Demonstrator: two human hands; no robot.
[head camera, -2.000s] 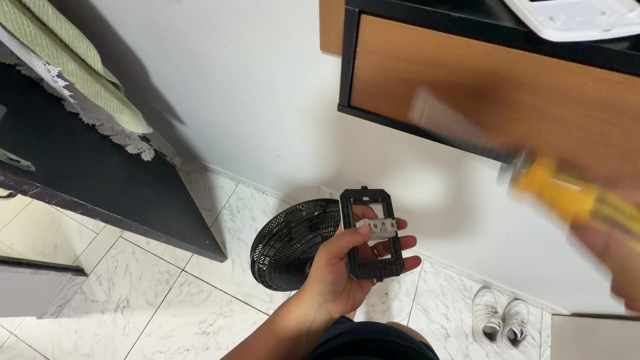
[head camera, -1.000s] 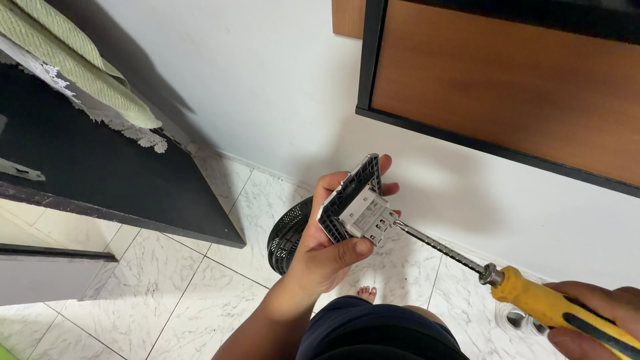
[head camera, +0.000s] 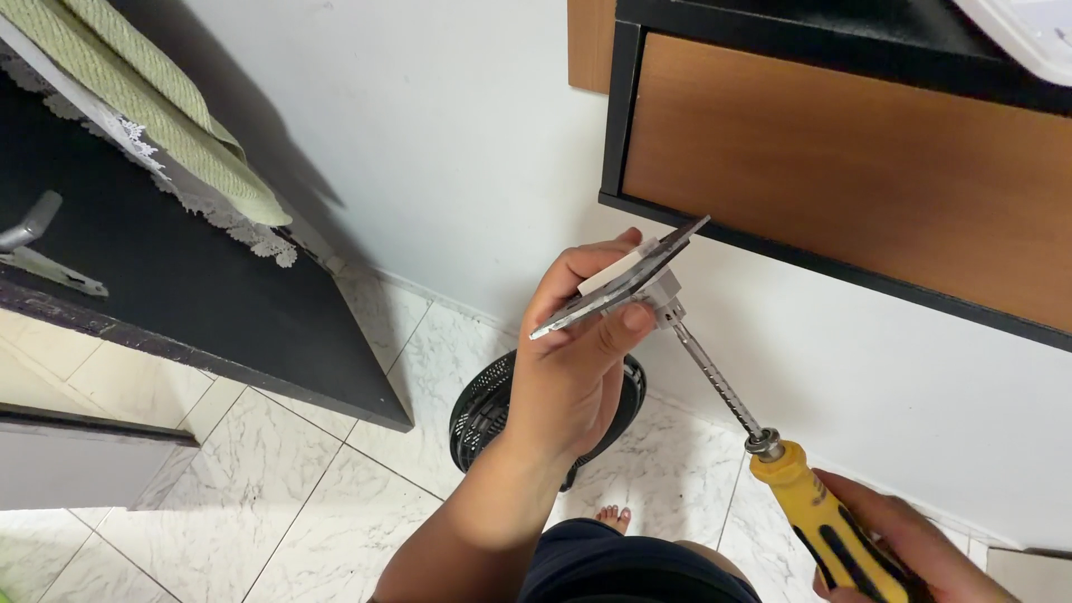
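Note:
My left hand (head camera: 578, 360) grips a light-switch module in its mounting frame (head camera: 628, 280), tilted nearly edge-on in the middle of the view. The module's grey-white body juts toward the lower right, past my thumb. A screwdriver (head camera: 804, 494) with a yellow and black handle is held in my right hand (head camera: 913, 536) at the lower right. Its spiral-marked metal shaft slants up to the left, and the tip meets the end of the module. The exact contact of the tip is too small to tell.
A black-edged wooden drawer unit (head camera: 837, 176) juts from the wall at upper right, a white plastic item (head camera: 1026, 33) on top. On the left stands a dark door (head camera: 209, 285) with a handle and green towel (head camera: 159, 100). A black perforated basket (head camera: 481, 402) is on the tiled floor behind my left arm.
The screwdriver, blurred and apart from the module two seconds ago, now has its tip at it. My left hand has turned the frame from face-on to nearly edge-on.

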